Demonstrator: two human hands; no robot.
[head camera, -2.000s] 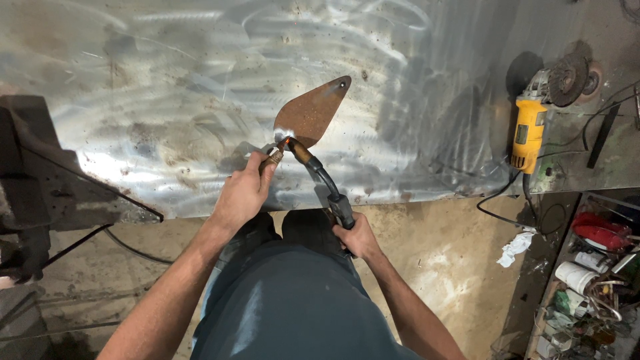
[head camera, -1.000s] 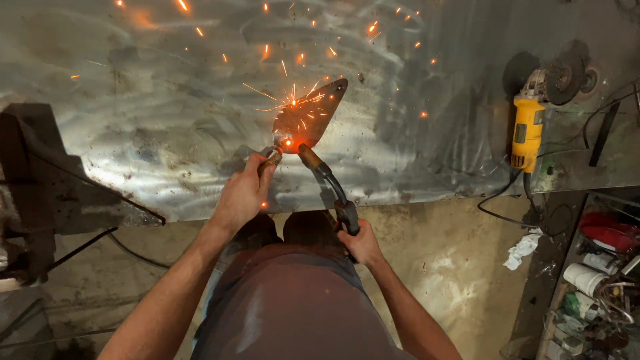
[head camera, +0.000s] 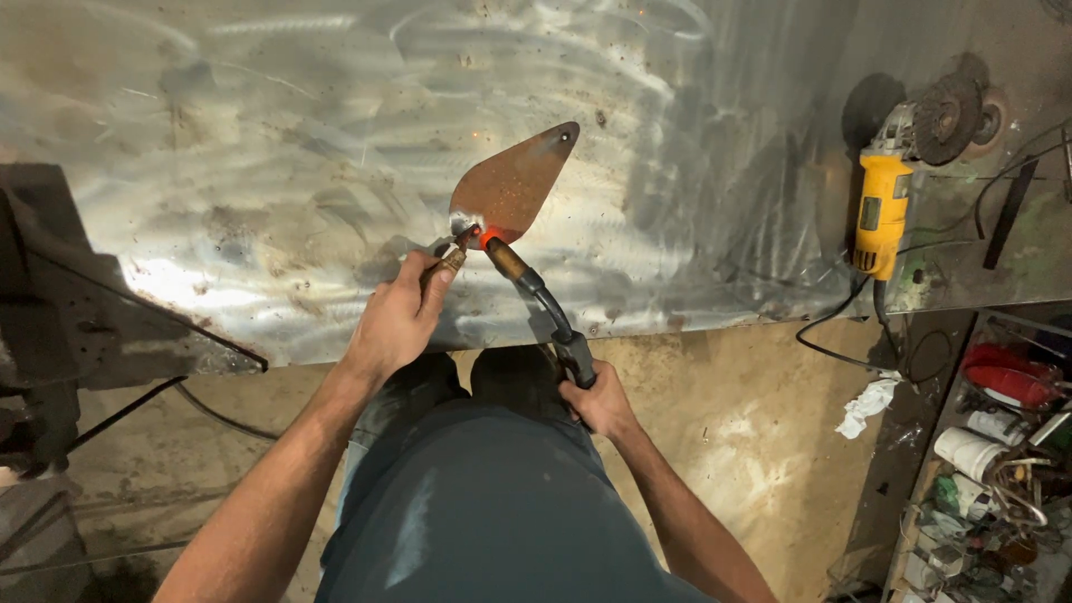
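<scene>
A rusty teardrop-shaped steel plate (head camera: 511, 188) with a small hole at its pointed end lies on the metal tabletop (head camera: 335, 167). Its rounded end has a bright bare patch and glows orange at the edge. My left hand (head camera: 402, 310) is closed around a short brownish metal piece (head camera: 448, 264), whose tip meets that rounded end; what the piece is, I cannot tell. My right hand (head camera: 601, 398) grips the black handle of a MIG welding torch (head camera: 548, 306). The torch's neck curves up and its nozzle is at the glowing edge, just right of the held piece.
A yellow angle grinder (head camera: 882, 209) with a flap disc and black cord rests at the right of the tabletop. Below it are crumpled white paper (head camera: 868, 406) and a cluttered shelf with a white container (head camera: 969, 452). Dark metal equipment (head camera: 38, 293) stands at the left edge.
Sparks flew from the plate's rounded end one second ago; now only tiny glowing specks show. Both hands keep about the same places and hold the same things.
</scene>
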